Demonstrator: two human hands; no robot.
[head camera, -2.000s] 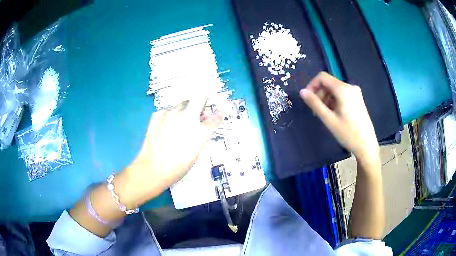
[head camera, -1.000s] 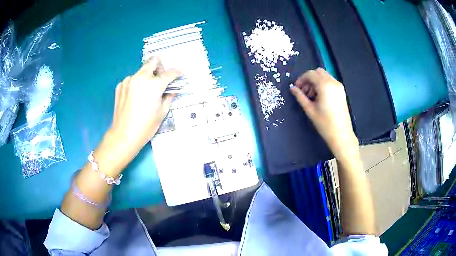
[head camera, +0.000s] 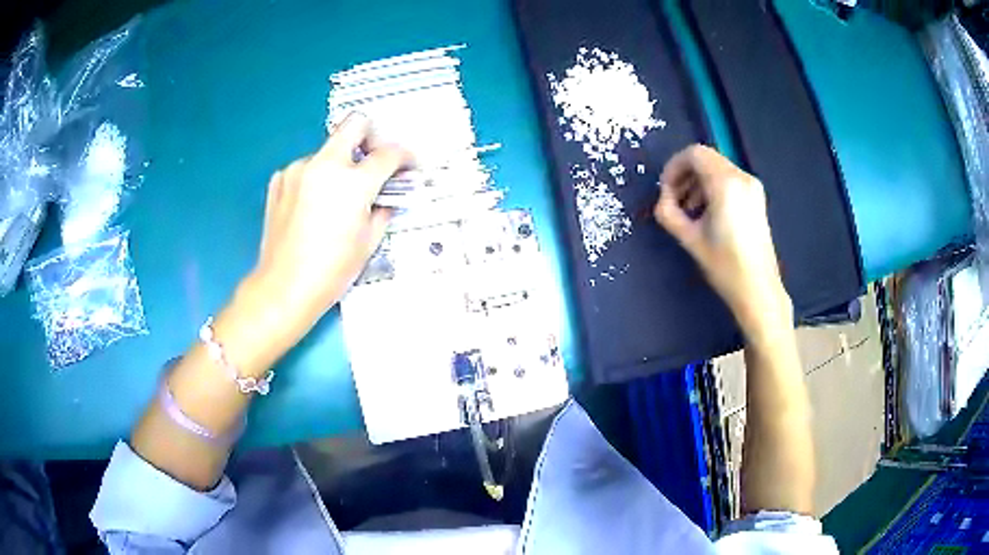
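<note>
White-silver thin rods (head camera: 407, 103) lie side by side in a stack above the whitish fixture plate (head camera: 407, 358). My left hand (head camera: 320, 211) is at the lower left of the stack, its thumb and fingers closed at the rod ends; whether it grips one cannot be told. The dark toggle clamp (head camera: 471, 379) is on the plate, its handle hanging over the table edge. My right hand (head camera: 718, 222) is over the black mat (head camera: 651, 314), fingertips pinched together; any part in them is too small to tell. Small white parts (head camera: 603, 98) and finer grey parts (head camera: 602, 217) lie left of it.
Clear bags lie at the left: one with white parts (head camera: 100, 190), one with grey speckles (head camera: 87, 304). A second black mat (head camera: 786, 141) lies farther right. Cardboard (head camera: 846, 401) and blue crates (head camera: 667, 434) stand below the table's right edge.
My left hand has moved from over the fixture plate up to the left side of the rod stack, uncovering the plate's upper part. My right hand stays near the small parts, fingers more curled.
</note>
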